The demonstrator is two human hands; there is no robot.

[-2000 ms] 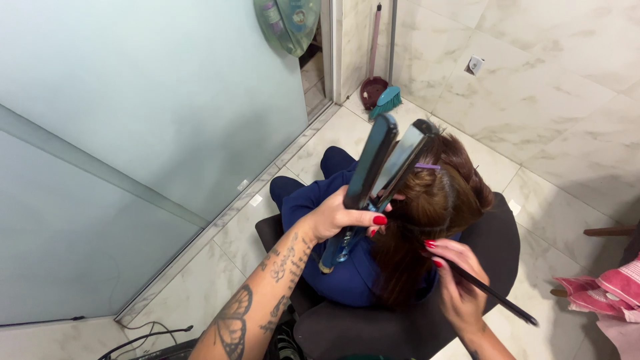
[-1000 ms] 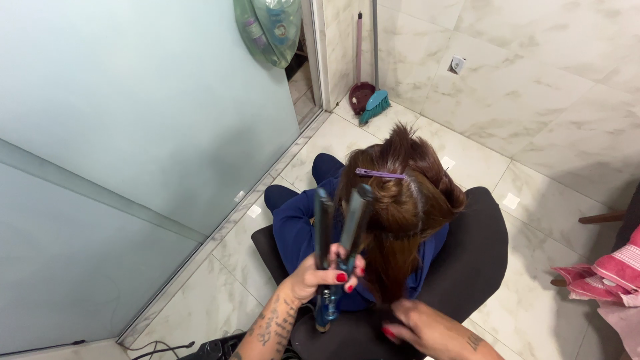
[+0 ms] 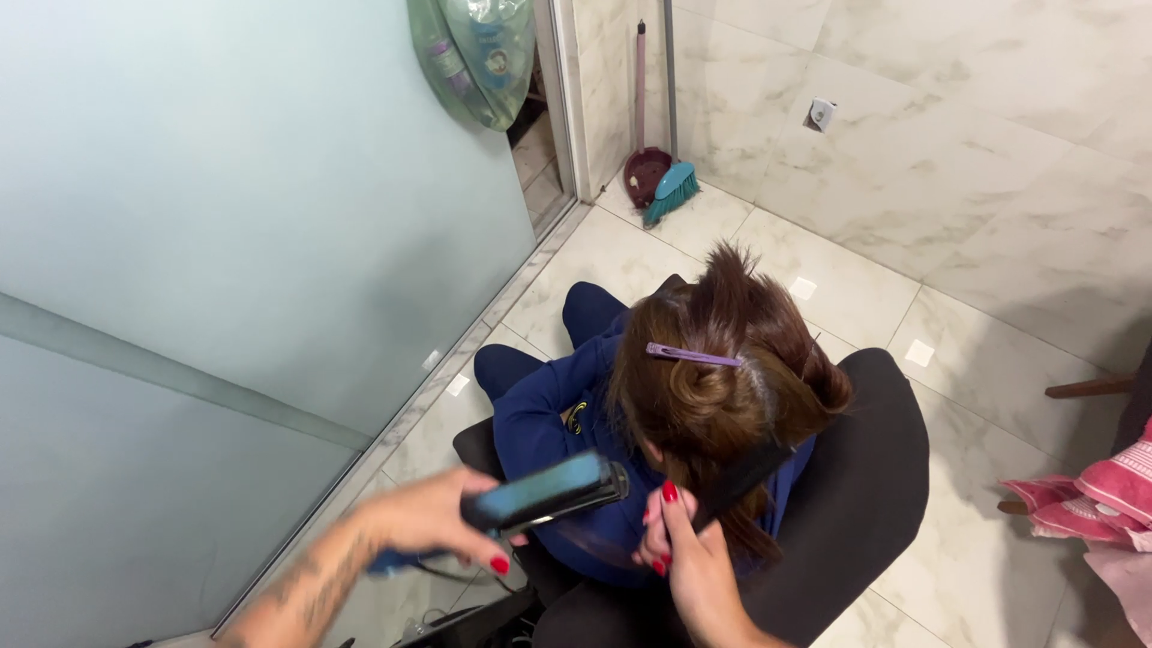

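Observation:
A seated person in a blue top has long brown hair (image 3: 720, 396), part of it pinned up with a purple hair clip (image 3: 693, 355). My left hand (image 3: 441, 517) grips a blue and black hair straightener (image 3: 549, 490), somewhat blurred, left of the hair; its plates look nearly together, with no hair seen between them. In my right hand (image 3: 688, 549) is a black comb or brush (image 3: 742, 477), lying against the loose lower hair at the back of the head. Whether my right fingers also hold hair cannot be told.
The person sits on a dark chair (image 3: 864, 468). A frosted glass door (image 3: 270, 180) is at left, with a green plastic bag (image 3: 477, 63) hanging by it. A dustpan (image 3: 646, 175) and a teal broom (image 3: 675, 189) stand in the corner. Pink towels (image 3: 1116, 486) lie at right.
The straightener, upright with its plates apart two seconds ago, now lies tilted sideways left of the hair, its plates nearer together. The black comb or brush has swung from pointing down right to pointing up into the hair.

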